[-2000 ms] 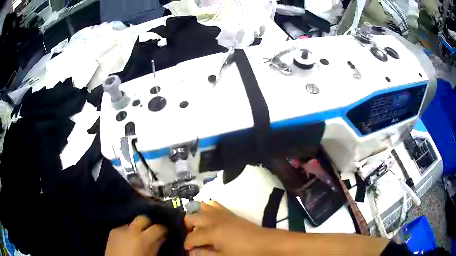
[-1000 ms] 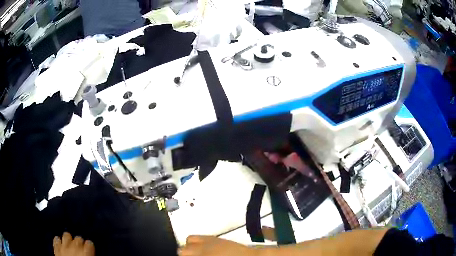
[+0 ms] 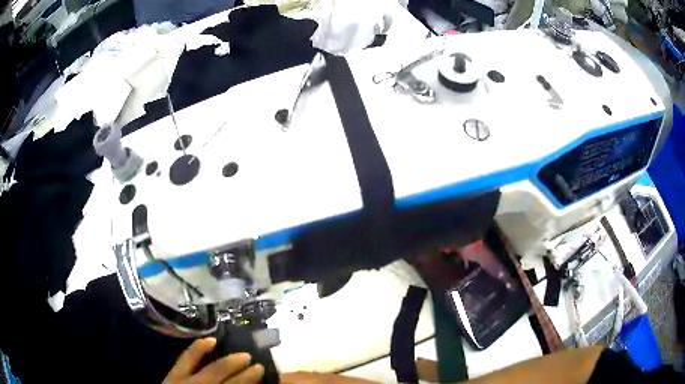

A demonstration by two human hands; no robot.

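The white sewing machine head (image 3: 285,202) with a blue stripe lies across the view. Black fabric (image 3: 82,330) is heaped left of and below its needle end. A dark narrow part of the cloth (image 3: 244,346) lies just below the presser foot area (image 3: 240,309). My left hand (image 3: 214,365) is at the bottom edge, its fingers curled on this cloth close to the needle area. My right hand (image 3: 308,378) is mostly cut off by the bottom edge, right of the left hand; its fingers are hidden. The needle tip cannot be made out.
A smartphone (image 3: 488,300) lies under the arm, with a dark green strip (image 3: 449,337) and a black strip (image 3: 408,330) to its left and a reddish-brown band (image 3: 537,307) to its right. White pieces (image 3: 94,94) lie behind. A blue bin (image 3: 638,341) is at lower right.
The view has shifted closer to the machine head. My left hand has moved right, from the cloth at lower left to just below the needle area. My right hand has sunk further out of the bottom edge.
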